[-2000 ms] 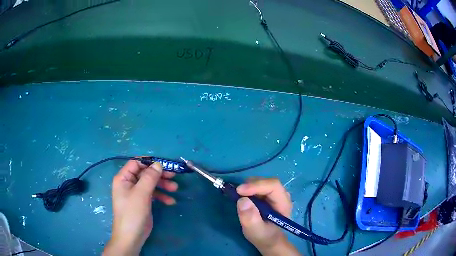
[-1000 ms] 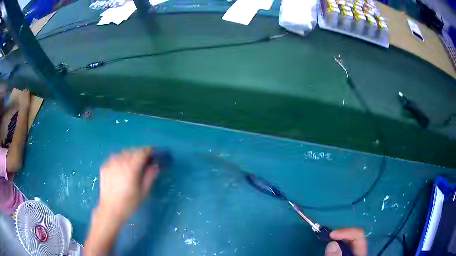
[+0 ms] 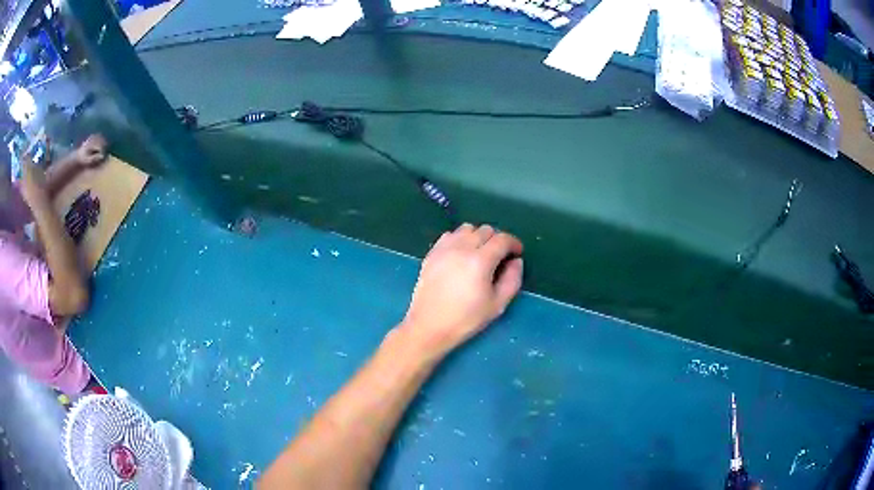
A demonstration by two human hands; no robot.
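A black USB cable lies on the dark green strip, with its coiled bundle (image 3: 331,121) at the upper left and its inline controller (image 3: 436,194) with pale marks just beyond my left hand (image 3: 470,278). My left hand reaches over the strip's near edge, fingers curled down where the cable disappears beneath them; its grip is hidden. The soldering iron (image 3: 735,431) points up the picture at the lower right. Its handle is cut off by the bottom edge, where only a sliver of my right hand (image 3: 752,485) shows around it.
Another cable with a controller (image 3: 257,117) runs along the strip. Stripped wire ends (image 3: 792,196) and a dark hank (image 3: 851,278) lie at right. A parts tray (image 3: 781,72) and white bags are beyond. A green post (image 3: 144,115), a person in pink (image 3: 34,306) and a white fan (image 3: 125,450) are left.
The view has swung left. My left hand has moved from the blue-green bench to the green strip, where the controller and hank now lie. The iron's tip is now away from the controller.
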